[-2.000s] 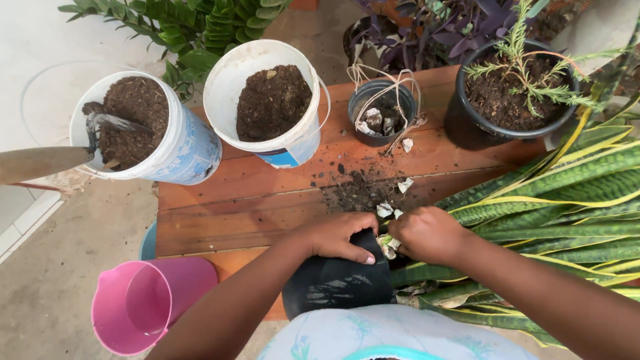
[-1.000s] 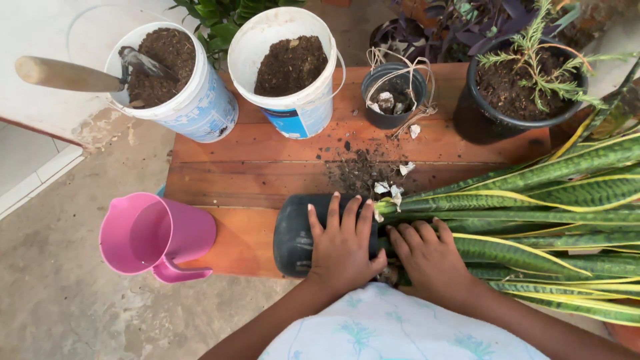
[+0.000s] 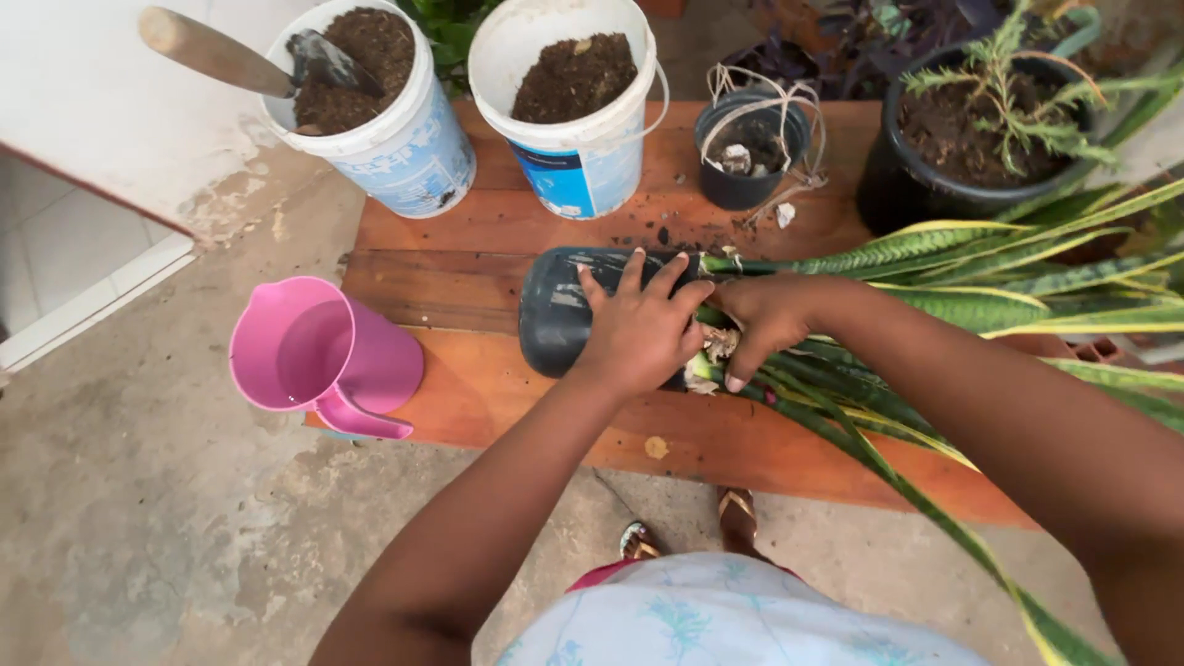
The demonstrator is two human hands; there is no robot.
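Note:
A black plastic pot [image 3: 555,310] lies on its side on the wooden bench, its base to the left. From its mouth a snake plant [image 3: 980,305] with yellow-edged leaves stretches to the right. My left hand [image 3: 638,328] lies spread over the pot's side near the rim, its fingers apart. At the pot's mouth, my right hand [image 3: 763,319] reaches in among the leaf bases with thumb and fingers apart; its fingertips are partly hidden, so a hold on the stems cannot be made out. Pale, dry matter shows between the two hands.
Two white buckets of soil [image 3: 407,139] [image 3: 578,88] stand at the back, the left one with a wooden-handled trowel [image 3: 222,55]. A small black pot with string [image 3: 745,176] and a black pot with a feathery plant [image 3: 934,185] are right of them. A pink jug [image 3: 379,356] stands at the bench's left end.
Since the last earlier frame, my right hand has moved from over the leaves to the pot's mouth. Two seconds ago my left hand held the pot near its rim; now it lies spread on top.

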